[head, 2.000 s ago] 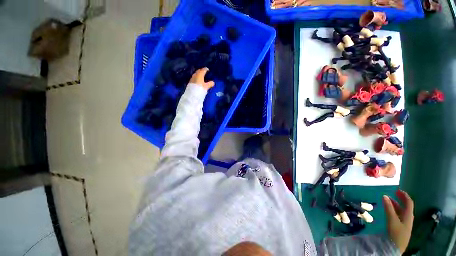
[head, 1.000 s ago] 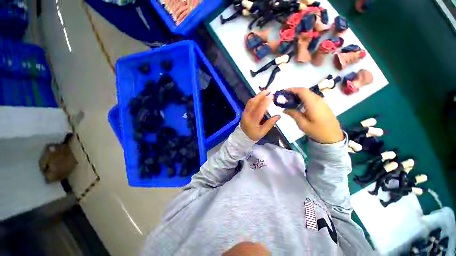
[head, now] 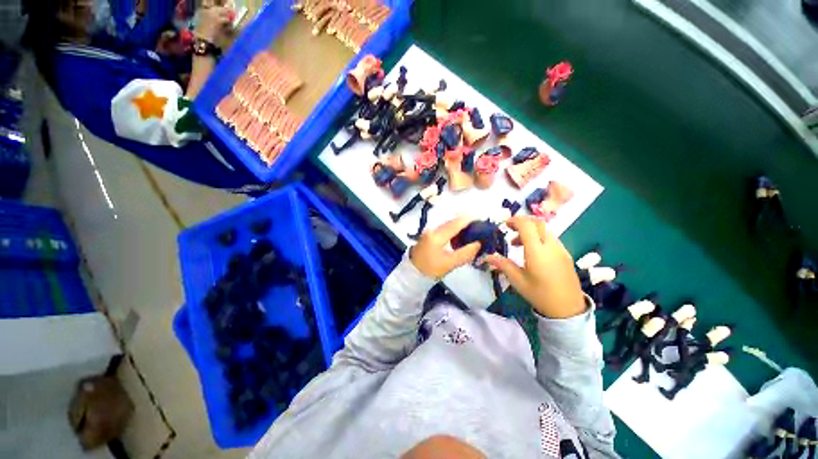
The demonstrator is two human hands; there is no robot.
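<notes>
My left hand and my right hand meet in front of my chest, both closed on a dark moulded piece. A thin black part sticks out below it; the fingers hide how they join. On the white sheet lie black-legged lower bodies with cream tops, one lower body apart, and tan-orange torsos with red and navy parts. More lower bodies lie on the green bench and a second white sheet.
A blue bin of dark pieces stands left, over another crate. A blue tray holds flesh-coloured limbs. A person's blue sleeve is at the upper left. The green conveyor belt carries a torso. A clear bag lies lower right.
My left hand has left the blue bin, where it reached two seconds ago. It now closes on the dark piece beside my right hand. The view has turned, showing the tray and person.
</notes>
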